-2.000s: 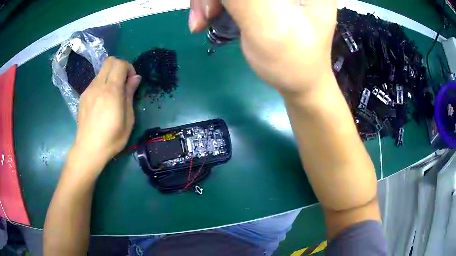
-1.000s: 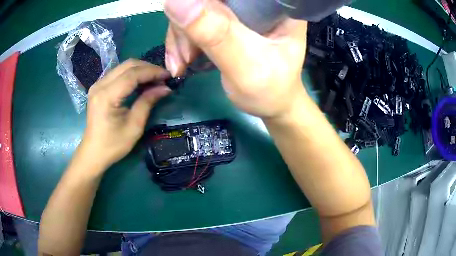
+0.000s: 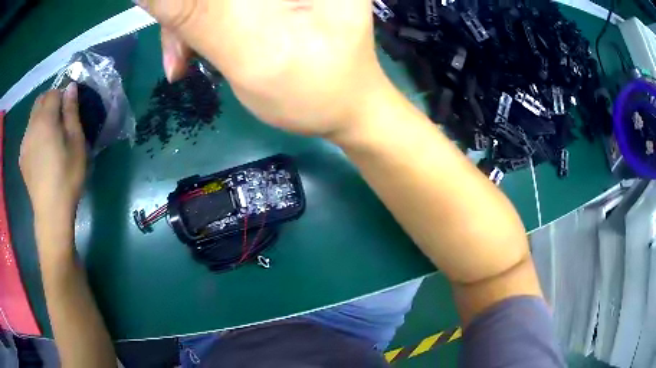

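A black housing [image 3: 183, 241] lies open side up on the green bench, showing a circuit board [image 3: 270, 190], yellow tape [image 3: 214, 187] and thin red wires. A small wired piece [image 3: 144, 221] lies at its left. My left hand [image 3: 54, 147] is at the left edge of the clear screw bag [image 3: 115, 97], fingers over it; its grip is unclear. My right hand [image 3: 280, 65] is above the loose black screws [image 3: 183, 108], cut off by the top edge. A small silvery thing shows below its fingers, blurred; what the hand holds is hidden.
A large heap of small black parts with silvery strips [image 3: 503, 79] covers the upper right. A round purple-rimmed tray [image 3: 620, 136] stands at far right. A red mat [image 3: 18, 287] lies at far left. Pale stacked sheets [image 3: 582, 251] are at lower right.
My left hand has moved away from the right hand, leftwards to the bag. My right hand has moved left over the loose screws, which lie more spread. The whole view has shifted.
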